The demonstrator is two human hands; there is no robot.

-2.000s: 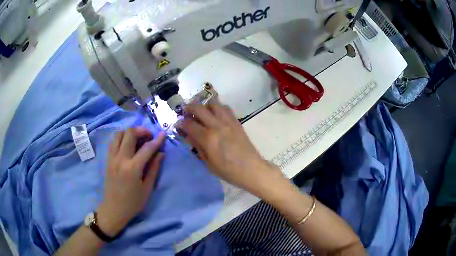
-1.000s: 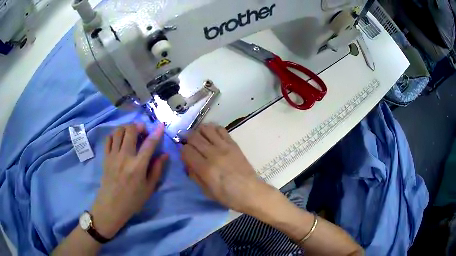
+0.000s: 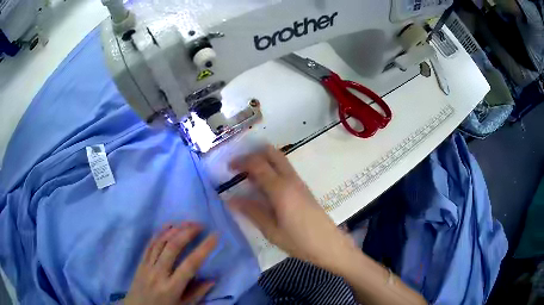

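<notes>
A light-blue garment (image 3: pixel 125 214) lies over the left of the table, its right edge running up to the lit needle area (image 3: pixel 200 136). A white care label (image 3: pixel 100 165) lies on it. My left hand (image 3: pixel 173 262) rests on the cloth near the bottom, fingers spread. My right hand (image 3: pixel 271 190) is blurred, just right of the cloth edge, its fingers apart with nothing seen in them. A jointed silver edge guide (image 3: pixel 238 122) sits right of the needle, its end close to the needle plate.
The sewing machine head (image 3: pixel 292 36) spans the top. Red-handled shears (image 3: pixel 358 107) lie under its arm. A printed ruler (image 3: pixel 388 158) runs along the front edge. Slim silver snips (image 3: pixel 439 76) lie at the far right. More blue cloth (image 3: pixel 447 220) hangs off the table.
The edge guide has swung in towards the needle. My left hand has moved down the cloth, away from the needle. My right hand has come off the cloth edge to the right.
</notes>
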